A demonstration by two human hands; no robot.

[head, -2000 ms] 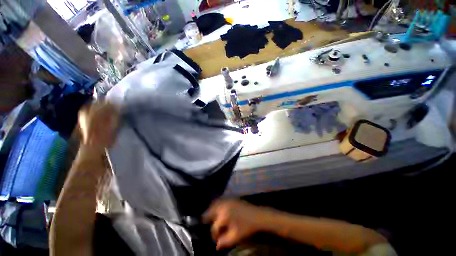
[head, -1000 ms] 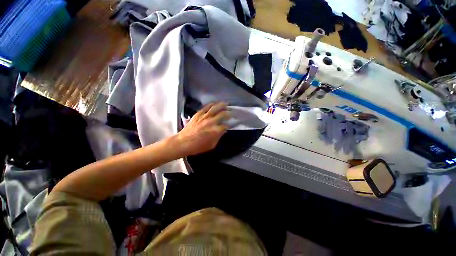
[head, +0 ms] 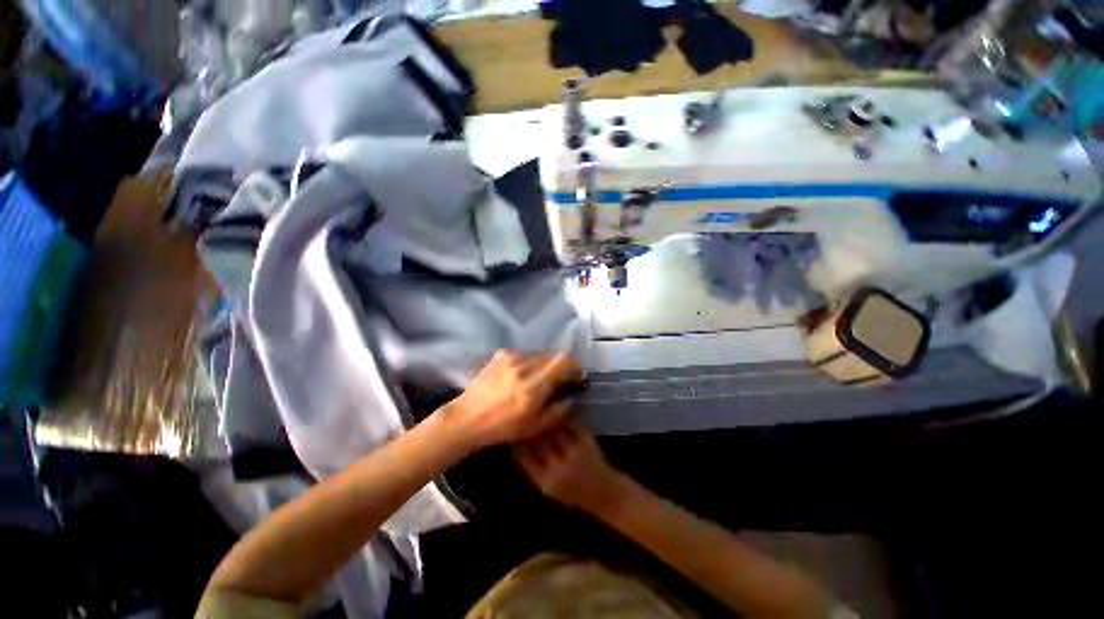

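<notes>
The light grey garment panel (head: 448, 320) with black strips lies left of the needle, and its right edge reaches the presser foot (head: 615, 268). The white sewing machine (head: 751, 145) with a blue stripe stands at the right. My left hand (head: 518, 393) is on the panel's near right corner, its fingers bent around the cloth at the bed's front edge. My right hand (head: 563, 460) is just below it, touching or nearly touching it, partly hidden and blurred. Its fingertips are at the same corner, but what they hold cannot be made out.
A beige box-like item with a dark rim (head: 874, 336) sits on the right front of the bed. A ragged grey scrap (head: 760, 266) hangs on the machine. Black cut pieces (head: 605, 36) lie on the brown board (head: 515, 73) behind. A blue-green basket (head: 42, 284) is at far left.
My left hand has moved down to the panel's near corner, and my right hand has come into view beside it. The panel's corner is drawn towards the front edge. The camera view has turned.
</notes>
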